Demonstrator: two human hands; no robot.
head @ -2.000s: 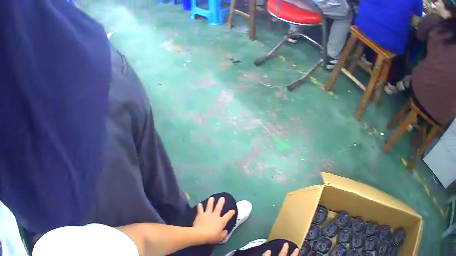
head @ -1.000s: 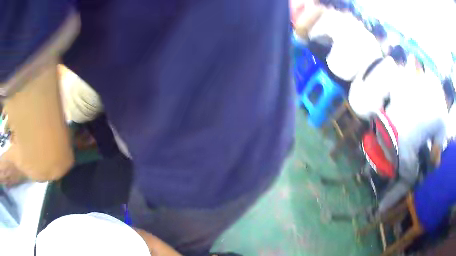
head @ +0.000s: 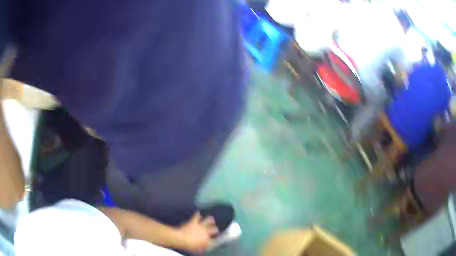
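My left hand (head: 197,232) rests on my black-clad knee (head: 218,216) at the bottom centre, with the fingers apart and nothing held. My white sleeve (head: 67,230) is at the lower left. My right hand is not in view. The upper part of an open brown carton (head: 287,242) shows at the bottom edge on the floor; its contents are cut off or hidden. The picture is blurred.
A person in a dark navy top (head: 150,75) stands close in front. Green floor (head: 280,175) lies beyond. A blue stool (head: 267,42), a red seat (head: 339,77), wooden stools and seated people are at the right. A white bench edge (head: 20,130) shows at the left.
The view swung left onto the standing person, then partly back. The carton's housings and my right hand have left the picture. My left hand is back in view on the knee.
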